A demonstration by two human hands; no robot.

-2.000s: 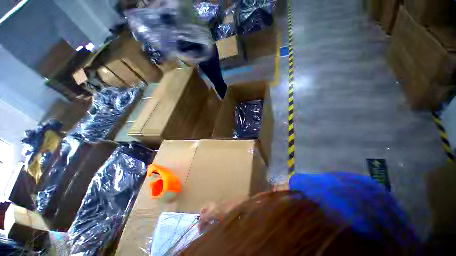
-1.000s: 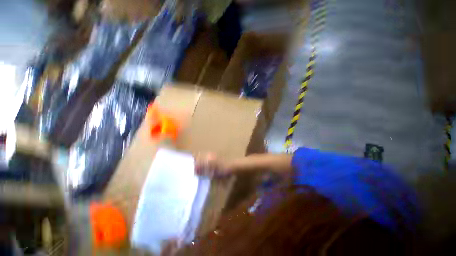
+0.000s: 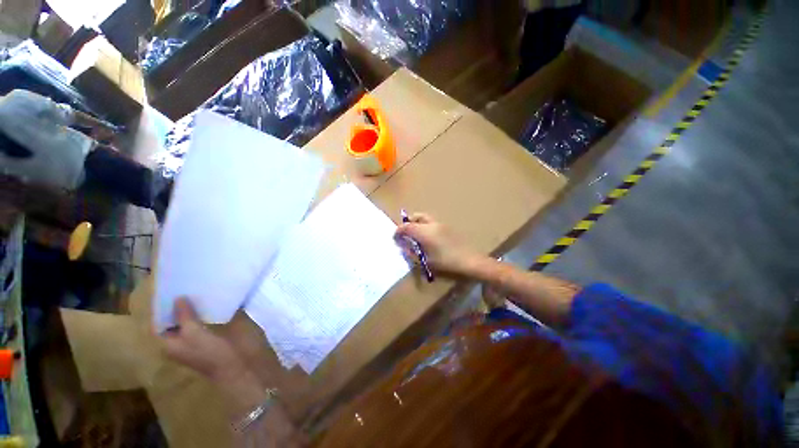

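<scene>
My left hand (image 3: 201,343), with a bracelet at the wrist, holds up a white sheet (image 3: 232,214) by its lower left corner, at the left of the closed carton (image 3: 491,179). More sheets with fine printed rows (image 3: 328,276) lie on the carton. My right hand (image 3: 431,243) holds a dark pen (image 3: 418,252) at the right edge of these sheets. An orange tape dispenser (image 3: 371,140) with a pale roll lies on the carton behind the papers.
An open carton (image 3: 604,83) with dark polybagged goods (image 3: 563,131) stands beyond the closed carton. More bagged goods (image 3: 285,87) lie at the upper left. Black-and-yellow tape (image 3: 644,171) crosses the grey floor at right. A person's sleeve or clothing may show at far left, unclear.
The view has turned and sharpened. My left hand has lifted a sheet off to the left, exposing printed sheets beneath. The pen now shows clearly in my right hand. The second orange dispenser has left its place beside the papers.
</scene>
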